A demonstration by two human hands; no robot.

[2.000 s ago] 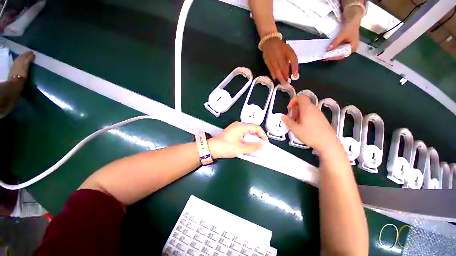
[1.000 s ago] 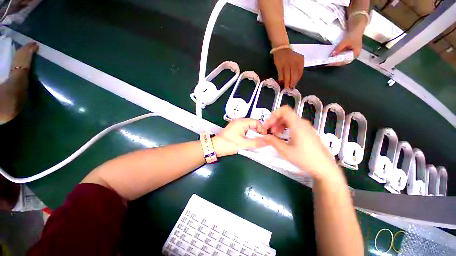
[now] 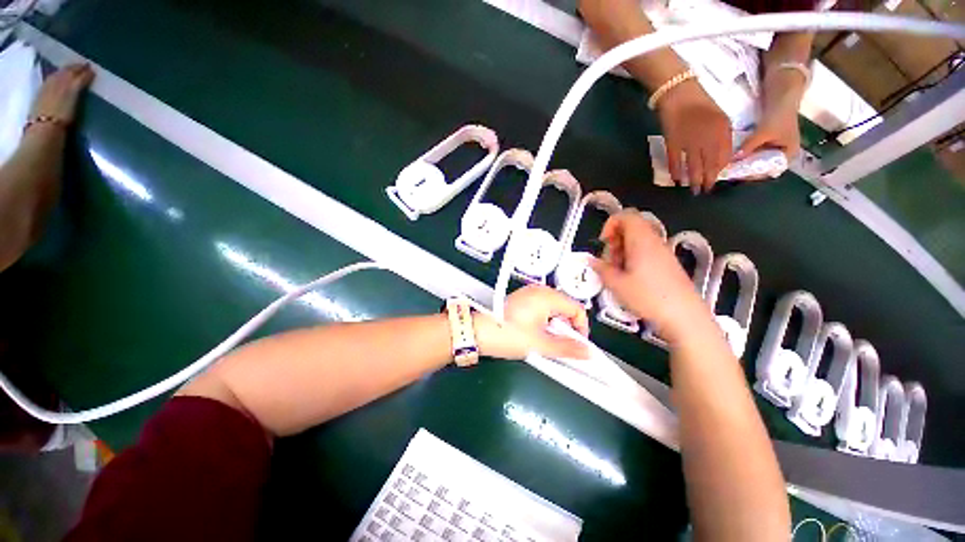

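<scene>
White plastic housings, loop-shaped with a round disc at the near end, stand in a row on the dark green belt. My left hand is at the near rail, closed on a white label sheet that shows at its fingers and palm. My right hand is over the row, its bent fingertips at the disc of one housing. Whether a label is at those fingertips cannot be told. A printed stack of label sheets lies flat on the green side table in front of me.
A person across the belt holds a sticker strip in both hands. Another person's hand rests at the far-left rail. A loose white cable arches across the view and over the row. The pale belt rail crosses diagonally. Rubber bands lie lower right.
My right hand has moved from my left hand back out over the housings. The row has shifted in view. The other person's hand has moved from the housings to their strip. The cable now arches across the row.
</scene>
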